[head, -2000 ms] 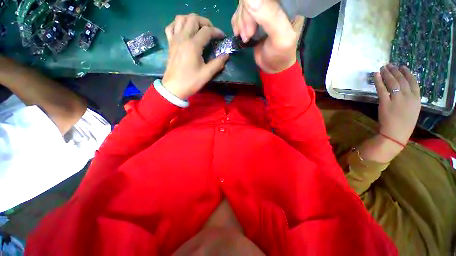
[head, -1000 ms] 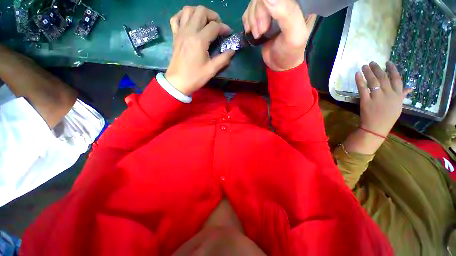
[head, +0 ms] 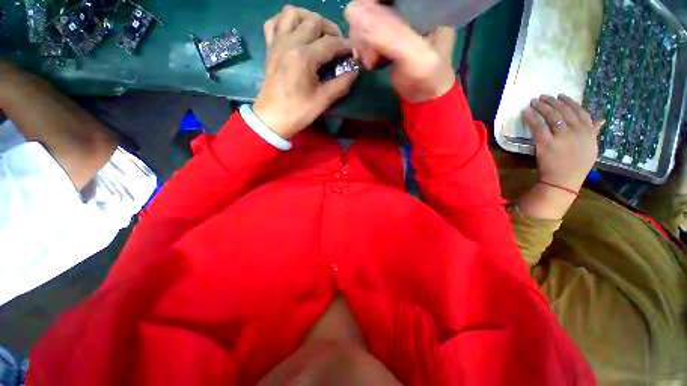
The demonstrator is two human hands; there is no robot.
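My left hand (head: 301,71) holds a small dark circuit board (head: 341,68) with silvery parts between thumb and fingers, low over the green bench near its front edge. My right hand (head: 399,53) is against the board's right side and is closed around a grey hand power tool (head: 444,10), whose thick body runs out to the upper right. The tool's front end is hidden by my fingers. Another circuit board (head: 221,48) lies loose on the bench left of my left hand.
A pile of boards (head: 83,26) lies on the green bench (head: 173,71) at the upper left. At the right, a metal tray (head: 506,113) holds rows of boards (head: 629,83); a neighbour's hand (head: 565,139) is at its front edge. Another person's arm (head: 56,124) is at the left.
My right hand has turned over, with its back now more in view, and the tool has shifted slightly left. My left hand still holds the board. The neighbour's hand has moved left along the tray.
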